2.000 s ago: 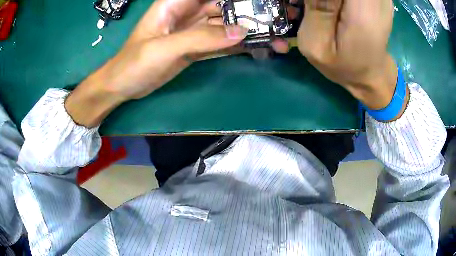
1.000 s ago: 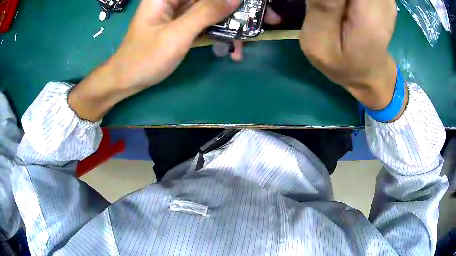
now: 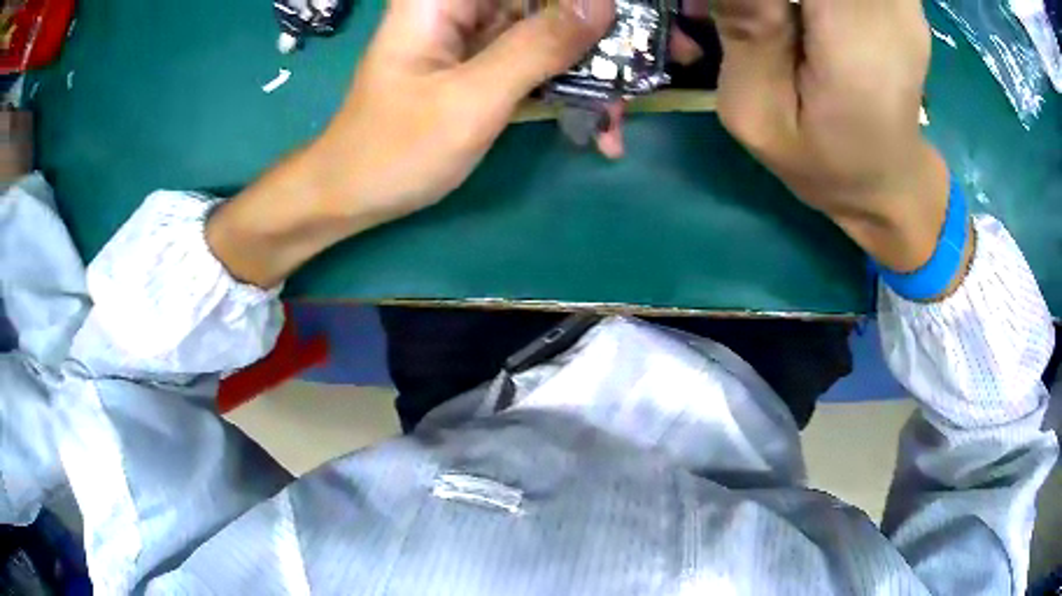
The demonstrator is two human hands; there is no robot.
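Note:
My left hand (image 3: 448, 111) holds a black device housing (image 3: 627, 56) with silvery parts inside, near the top edge of the picture. The thumb lies over its left part, and a fingertip shows below it. A small grey round part (image 3: 582, 122) hangs at the housing's lower edge. My right hand (image 3: 815, 111), with a blue wrist strap (image 3: 939, 250), is just right of the housing. Its fingertips are cut off by the top edge, so what it holds is hidden. A black strip with a pale yellow edge (image 3: 675, 103) lies beneath the housing.
Another black housing (image 3: 312, 14) lies at the upper left, with a white sliver (image 3: 276, 80) below it. A red bin (image 3: 37, 33) is at the far left, near another person's sleeve (image 3: 37, 221). A clear bag (image 3: 996, 47) lies at the upper right.
The housing has turned and tilted in my left hand, and my thumb has moved over it. Another person's hand and sleeve have come into view at the left. The whole view has shifted slightly.

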